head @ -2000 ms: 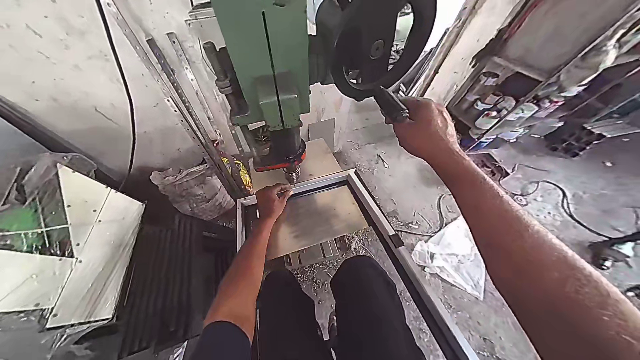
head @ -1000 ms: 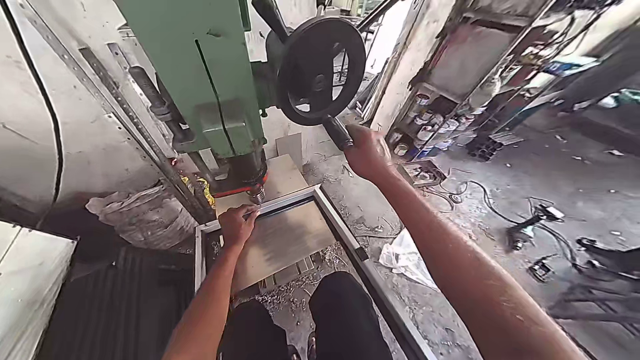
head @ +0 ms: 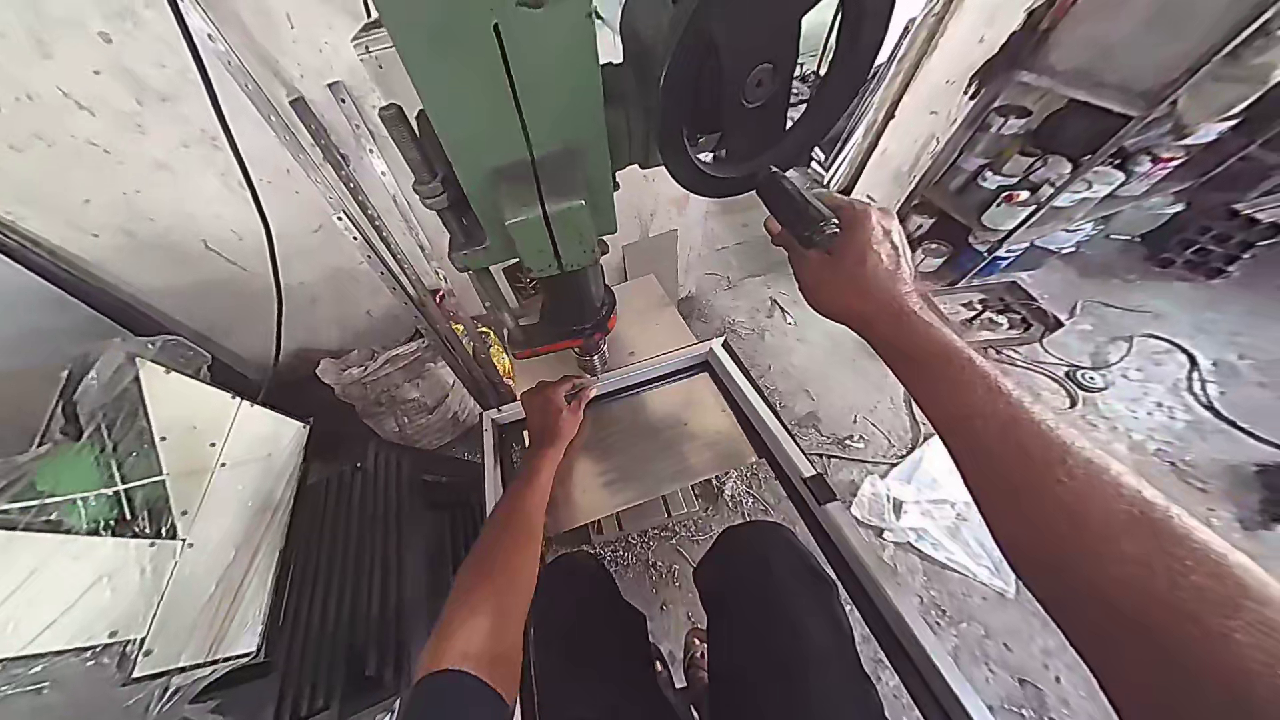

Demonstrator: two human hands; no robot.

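Observation:
A green drill press stands before me, its spindle and drill chuck above the far rail of a metal frame. My left hand grips that rail just left of the chuck. Beneath the frame lies a flat plate on the machine's slotted table. My right hand is closed around the handle of the black handwheel, right of the drill head. Whether the drill tip touches the rail cannot be told.
Dark metal bars and white panels lie at left, near a woven sack. On the right floor are a plastic bag, a tray and a cable. Shelves with containers stand behind. Metal shavings litter the floor.
The view has swung right and back left. My left hand stays on the far rail and my right hand stays on the handwheel's handle.

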